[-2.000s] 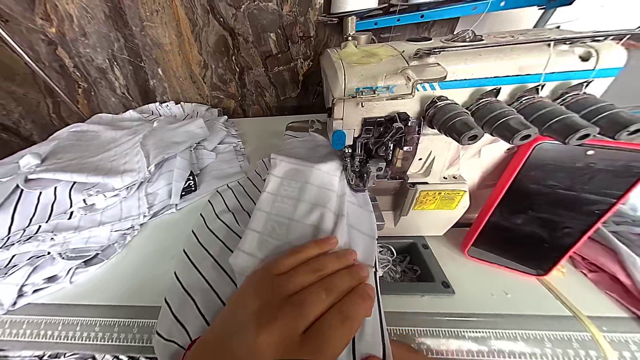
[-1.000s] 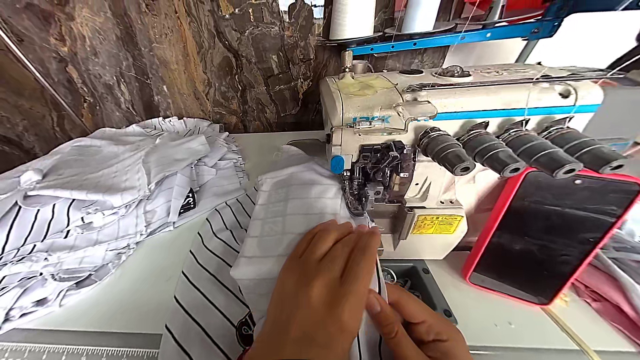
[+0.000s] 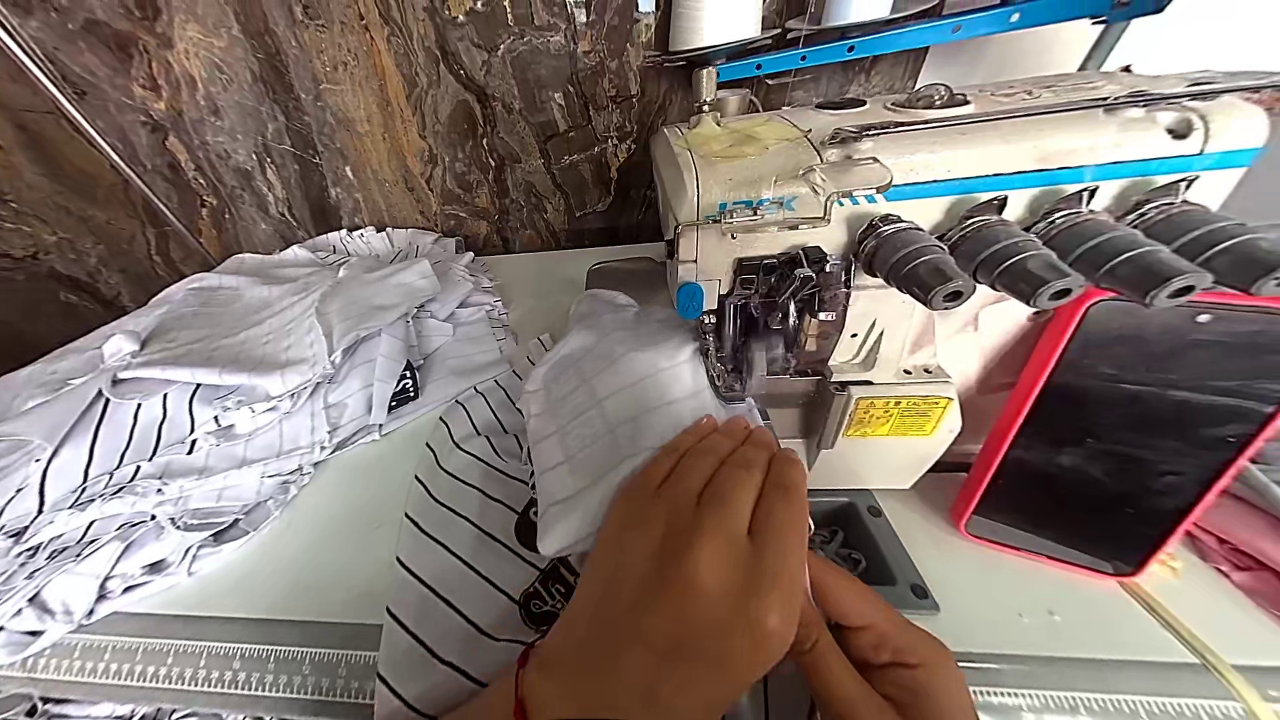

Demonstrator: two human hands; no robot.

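Observation:
A white fabric piece with faint lines [image 3: 620, 410] lies over a black-striped white cloth [image 3: 450, 560], its right edge at the presser foot of an overlock sewing machine [image 3: 780, 180]. Flat on the fabric, just in front of the foot, rests my left hand [image 3: 700, 560], fingers together and a red string at the wrist. Below and to its right, my right hand [image 3: 880, 640] pinches the fabric's edge between thumb and fingers; the pinch is partly hidden by the left hand. Dark lettered patches [image 3: 548, 592] show on the striped cloth.
A heap of striped white cloth pieces [image 3: 250, 330] lies at the left. Right of the hands are a tray with thread scraps [image 3: 890, 570] and a red-cased phone [image 3: 1130, 430] leaning by the machine. A ruler strip [image 3: 200, 668] runs along the front; thread cones [image 3: 715, 22] stand behind.
My right hand, barely visible at the bottom edge two seconds ago, has come up to the fabric's edge beside the left. The white fabric's far end has shifted and bunched near the machine.

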